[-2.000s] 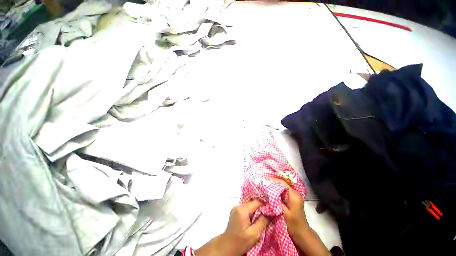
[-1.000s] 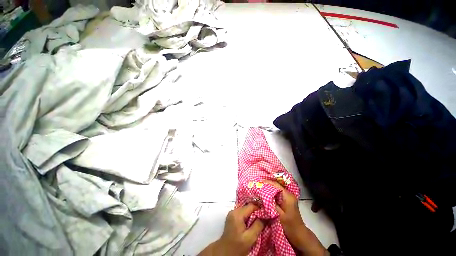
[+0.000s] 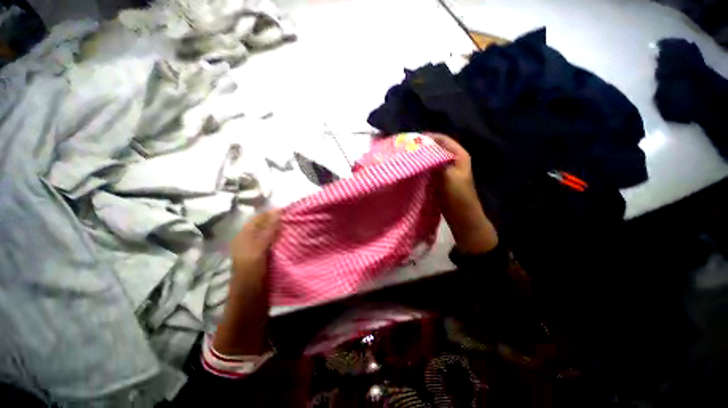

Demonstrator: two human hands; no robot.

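Note:
A pink-and-white checked apron [image 3: 351,223] is stretched between my two hands above the table's front edge, with a yellow print near its upper right. My left hand [image 3: 254,247] grips its left end; my right hand [image 3: 456,179] grips its upper right corner. Both hands and the cloth are somewhat blurred. Thread snips with an orange-red handle [image 3: 568,181] lie on the black cloth [image 3: 519,159] to the right of my right hand.
A large heap of pale grey garments [image 3: 104,191] covers the left side of the white table [image 3: 359,48]. Navy cloth [image 3: 551,88] is heaped at the back right. Another dark piece [image 3: 690,84] lies at the far right edge. My dark patterned top shows at the bottom.
My hands have moved apart and up, spreading the apron that was bunched between them. The view has shifted, showing the table's front edge, my top and more of the right side.

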